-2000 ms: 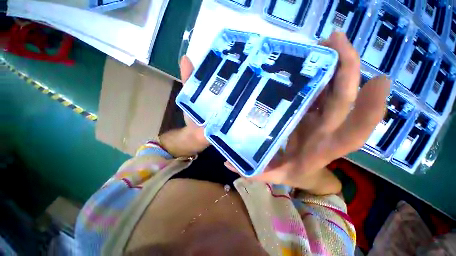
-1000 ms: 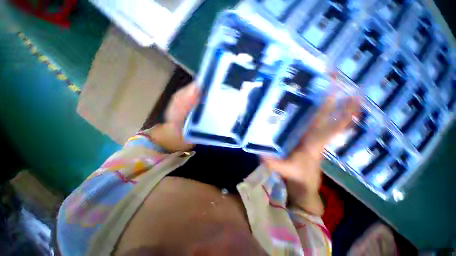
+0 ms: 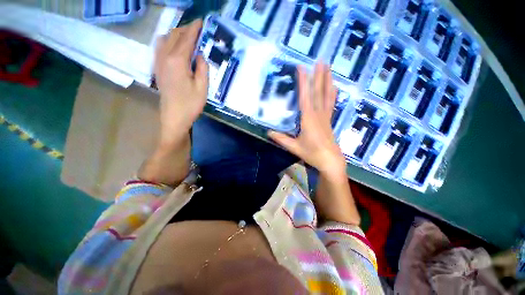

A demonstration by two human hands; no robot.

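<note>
My left hand (image 3: 183, 80) is at the left edge of one light-blue plastic housing (image 3: 221, 63) and partly covers it. My right hand (image 3: 315, 118) has its thumb at the lower edge and its fingers along the right side of a second housing (image 3: 278, 95), which is blurred. The two housings are apart, open side up, with black strips inside, low over or on the bright tray area. The clear blister tray (image 3: 436, 183) holds rows of similar housings to the right. Whether the two housings rest fully in the tray cannot be told.
Layered white sheets (image 3: 75, 49) lie at the upper left, with another light-blue housing (image 3: 112, 8) above them. A cardboard box (image 3: 106, 135) stands below the bench at left. Red stool parts (image 3: 374, 230) and pinkish fabric (image 3: 440, 262) are at lower right. The bench is dark green.
The two housings were held side by side and close to me. They are now separated and lower over the tray area, one at each hand. My hands have moved forward and apart.
</note>
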